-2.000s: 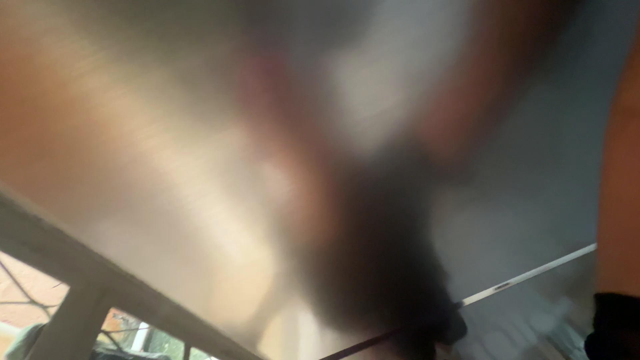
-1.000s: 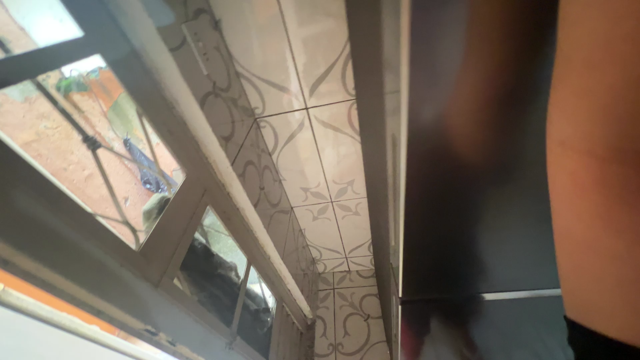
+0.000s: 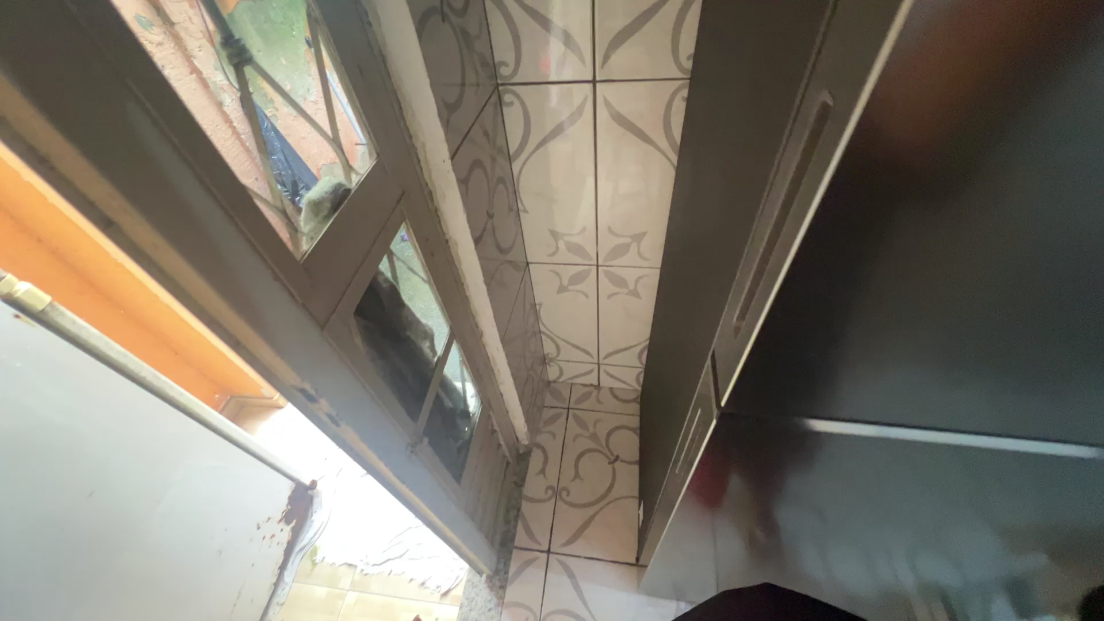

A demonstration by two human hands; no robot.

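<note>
Neither my left hand nor my right hand is in view. A dark refrigerator (image 3: 966, 319) with a glossy front fills the right side, and blurred reflections show on it. A pale strip (image 3: 957, 438) crosses its front between the upper and lower doors. Along the refrigerator's side edge runs a long recessed handle (image 3: 783, 216). A black shape, perhaps clothing (image 3: 768, 604), shows at the bottom edge.
A metal-framed door or window with glass panes (image 3: 354, 211) slants down the left. Patterned tiles (image 3: 595, 172) line the gap beside the refrigerator. At lower left is a white panel (image 3: 129, 448) with rust marks and a pipe-like bar (image 3: 164, 379) along its edge.
The view has swung over to the tiled gap and the refrigerator. The bare limb seen at the right edge earlier is out of view.
</note>
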